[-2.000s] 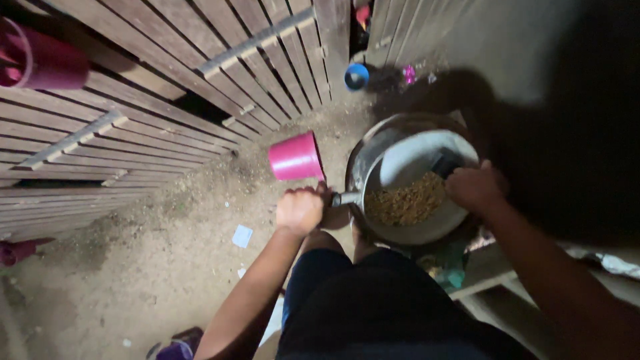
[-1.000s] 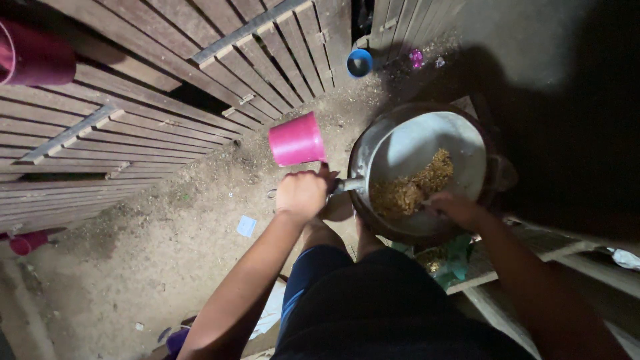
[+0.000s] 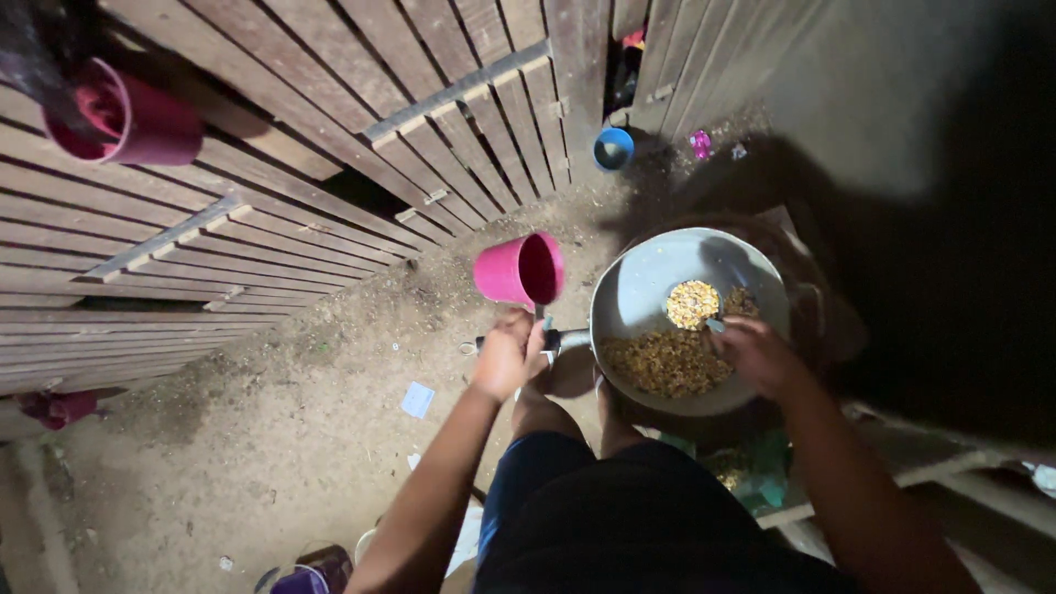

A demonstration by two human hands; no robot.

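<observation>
My left hand (image 3: 507, 351) is closed on the handle of a pink plastic cup (image 3: 518, 271), which is tilted with its mouth toward the pan, and the same hand is at the dark handle of a large metal pan (image 3: 652, 272). Loose grain feed (image 3: 667, 363) lies in the lower part of the pan. Over the pan, my right hand (image 3: 755, 351) holds a small round scoop (image 3: 694, 305) heaped with grain. The scoop's wall is mostly hidden by its load and my fingers.
A slatted wooden pen wall (image 3: 313, 140) runs along the left, with a pink bucket (image 3: 157, 120) on it. A blue cup (image 3: 614, 149) stands by the wall's foot. Blue paper (image 3: 417, 399) lies on the dirt floor. A green bag (image 3: 767, 470) is below the pan, near a wooden ledge (image 3: 907, 470).
The scoop, hidden in the grain one second ago, now shows full above the pan in my right hand. The pink cup's mouth has turned toward the pan.
</observation>
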